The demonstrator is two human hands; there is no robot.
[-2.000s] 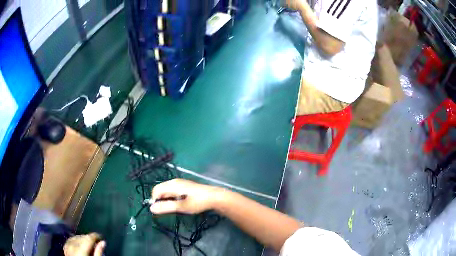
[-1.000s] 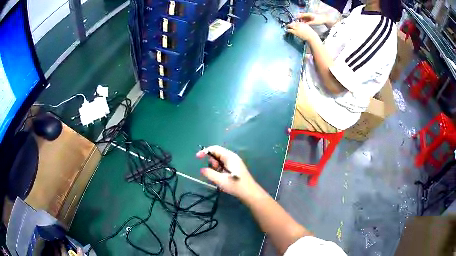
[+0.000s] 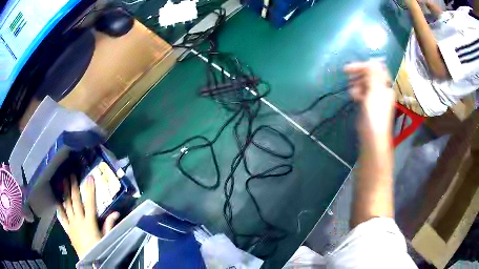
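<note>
An open dark blue retail box (image 3: pixel 126 185) with grey-white flaps lies at the lower left. A pale insert or packet with yellowish parts (image 3: pixel 103 185) shows inside it. My left hand (image 3: pixel 81 216) reaches into the box opening beside this piece, fingers spread; the fingertips are partly in shadow. My right hand (image 3: pixel 370 84) is blurred above the bench's right side. Black cables (image 3: pixel 229 178) lie tangled mid-bench around a narrow black bar (image 3: pixel 231 86), and two leads run toward my right hand. Whether it holds one is unclear.
A second open blue box (image 3: pixel 178 253) stands at the bottom edge. The monitor (image 3: pixel 31 37), mouse (image 3: pixel 114 23) on brown cardboard and pink fan (image 3: pixel 9 198) are at left. Stacked blue boxes (image 3: pixel 283 8) are at top. A person in white (image 3: pixel 444 63) sits at right, above a brown carton (image 3: pixel 446 210).
The view has swung toward the lower left, bringing both open boxes and the fan into sight. My left hand now shows in the box. My right hand has moved right, drawing cables outward.
</note>
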